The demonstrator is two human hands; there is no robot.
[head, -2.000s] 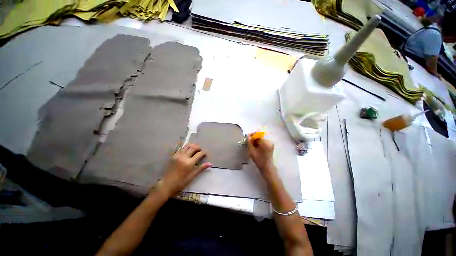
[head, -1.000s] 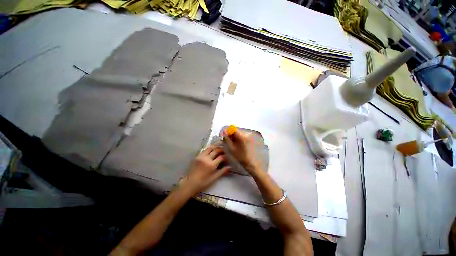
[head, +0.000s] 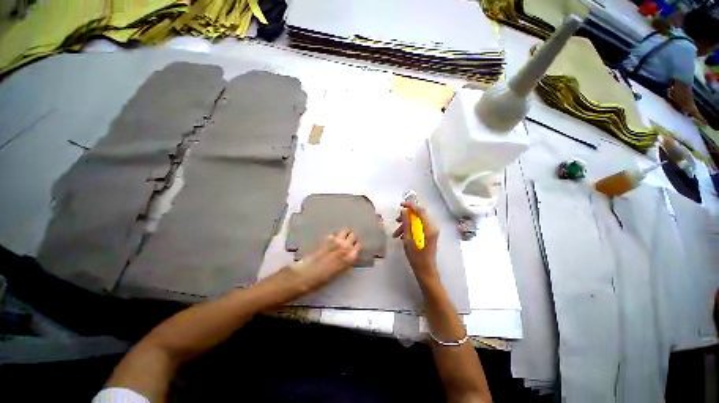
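A grey-brown small panel [head: 331, 216] with rounded upper corners and notched sides lies flat in front of me. My left hand [head: 329, 258] rests on its lower part, fingertips pressed on its surface. My right hand [head: 419, 240] holds a glue brush [head: 416, 227] with a yellow handle just right of the panel, not touching it. The brush's pale tip points up and away from me. Laid-out panels [head: 229, 181] of the same grey-brown overlap in two long columns at the left.
A white glue pot [head: 473, 149] with a tall grey cone stands right of the panel. An amber bottle [head: 619, 183] and a small green object [head: 571, 168] lie farther right. Stacked panels [head: 394, 31] and yellow-edged panels [head: 591, 102] lie at the back. A person [head: 666, 63] is at the far right.
My right hand has moved from over the panel's upper left to its right side, still with the brush. My left hand has shifted from the panel's left edge onto its lower part.
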